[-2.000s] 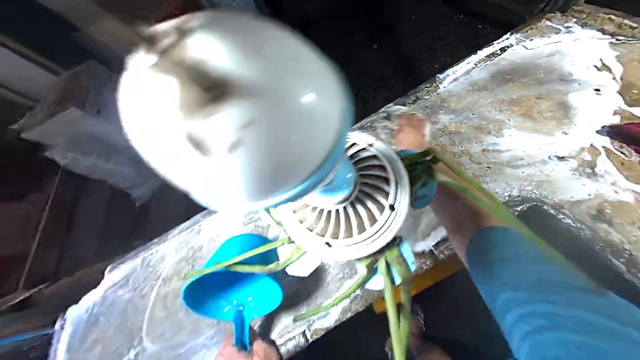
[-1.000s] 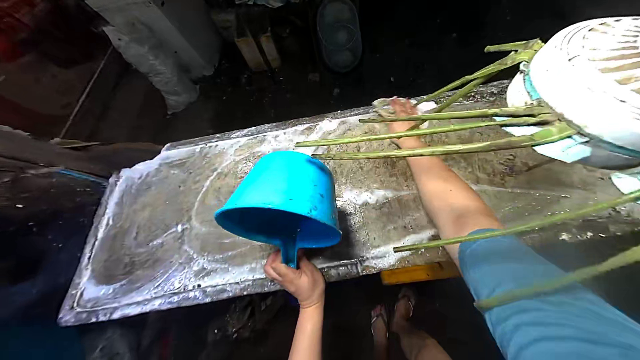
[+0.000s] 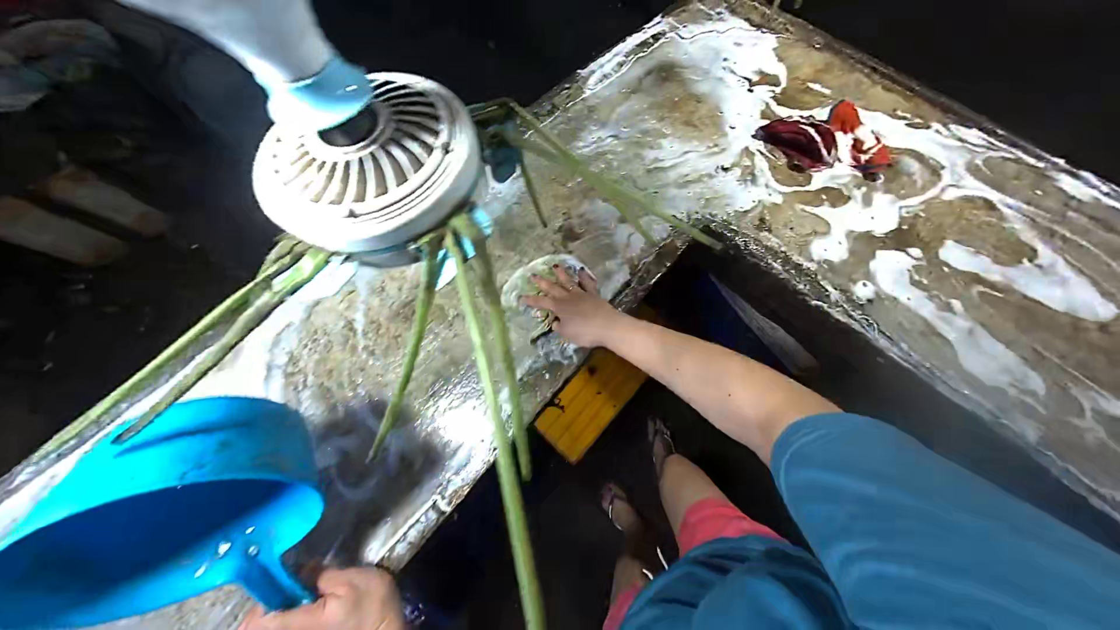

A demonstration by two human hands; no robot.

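Note:
At the lower left, my left hand (image 3: 337, 599) grips the handle of a blue plastic dipper (image 3: 166, 490), which is tilted so its mouth faces down and toward me. Water drops cling inside its rim. My right hand (image 3: 573, 306) lies spread on a pale, foamy scrubbing cloth or pad (image 3: 547, 278), pressed to the wet concrete slab (image 3: 691, 105). Its exact kind cannot be told. White suds streak the slab. A white vented fan-like motor housing (image 3: 372, 166) on a pole hangs above the slab, with green strips (image 3: 490, 350) tied around it.
Dark red and bright red cloth or plastic pieces (image 3: 822, 140) lie in suds on the right arm of the slab. A yellow crate or board (image 3: 595, 398) is below the slab edge. My sandalled feet (image 3: 621, 507) are on the dark floor beneath.
Since one second ago, the view has swung strongly, bringing the fan-like housing and the slab's right arm into sight. The dipper's mouth is tilted differently. The right hand still touches the slab side.

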